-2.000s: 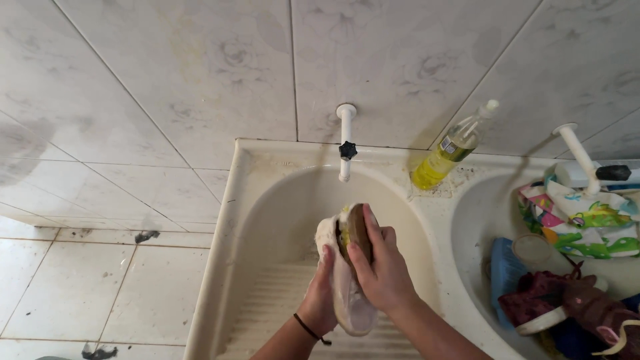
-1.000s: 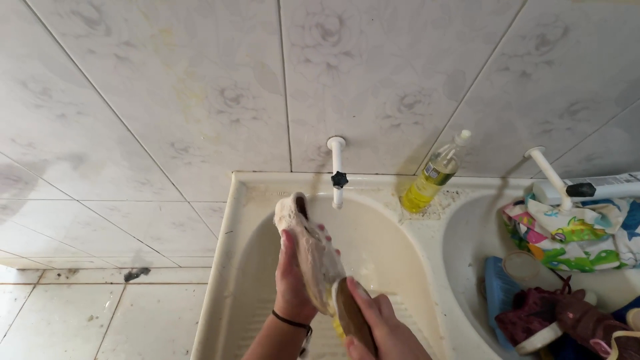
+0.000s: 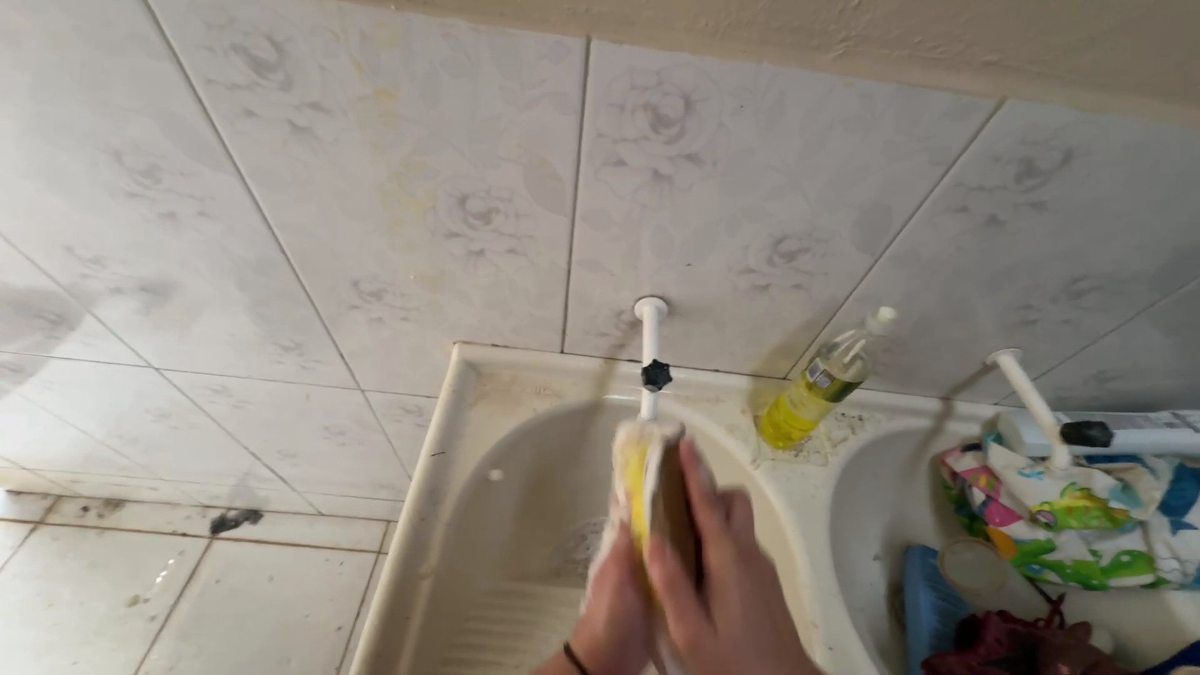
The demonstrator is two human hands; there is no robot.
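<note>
Over the left basin of a laundry sink point(image 3: 427, 525), my left hand point(image 3: 614, 605) grips a pale, lathered shoe point(image 3: 619, 478), blurred by motion. My right hand point(image 3: 717, 572) is closed around a scrubbing brush point(image 3: 675, 506) with a brown back and yellow bristles. The bristles press against the shoe's right side. Both hands are close together, below the white tap point(image 3: 650, 347) with a black knob. The lower part of the shoe is hidden by my hands.
A bottle of yellow liquid point(image 3: 811, 398) stands on the ledge between the basins. In the right basin lie a colourful printed cloth point(image 3: 1078, 525), a blue brush-like item point(image 3: 923, 600) and maroon shoes point(image 3: 1003, 642). A second white tap point(image 3: 1031, 398) reaches over it. Tiled wall rises behind.
The brush has moved up from the shoe's lower end, where it was one second ago, to its right side near the top. The view has tilted up toward the wall.
</note>
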